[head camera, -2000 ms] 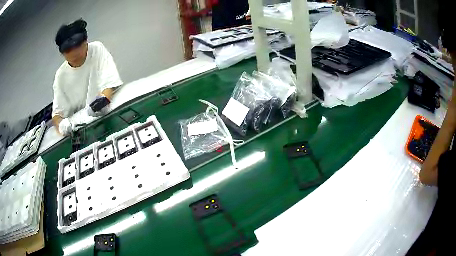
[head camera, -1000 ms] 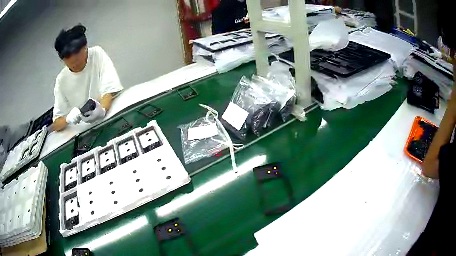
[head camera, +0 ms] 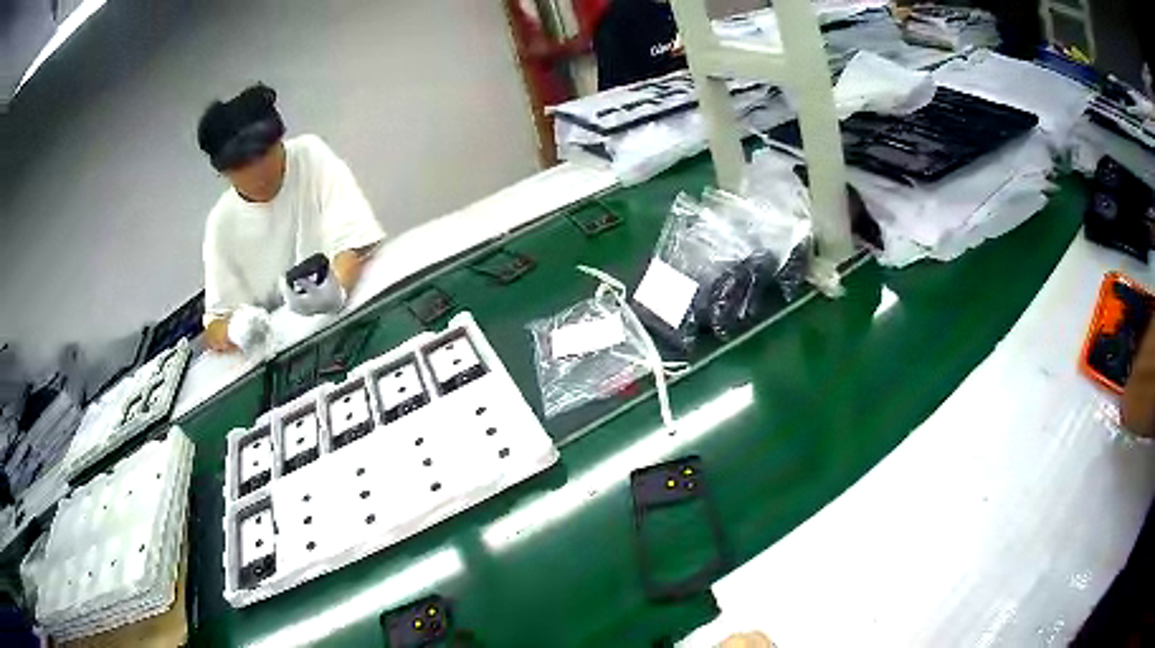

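Observation:
A black phone case frame (head camera: 646,538) lies on the green belt in front of me, its camera end with yellow dots pointing away. A second frame's camera end (head camera: 416,623) shows at the bottom edge, cut off by it. A small bit of a hand, seemingly my right hand (head camera: 745,641), shows at the bottom edge just right of the nearer frame, apart from it. Its fingers are mostly cut off, so its grip is hidden. My left hand is out of the picture.
White blister tray (head camera: 393,506) with dark parts stands mid-left; stacked trays (head camera: 108,538) are at far left. Plastic bags (head camera: 665,298) and a pale post (head camera: 823,152) are beyond. A gloved person sits across. An orange bin (head camera: 1115,332) and another person's arm are at right.
The view has turned left. The near frames have moved left along the belt relative to the tray. A bit of hand has appeared at the bottom edge. The person across has parted their hands.

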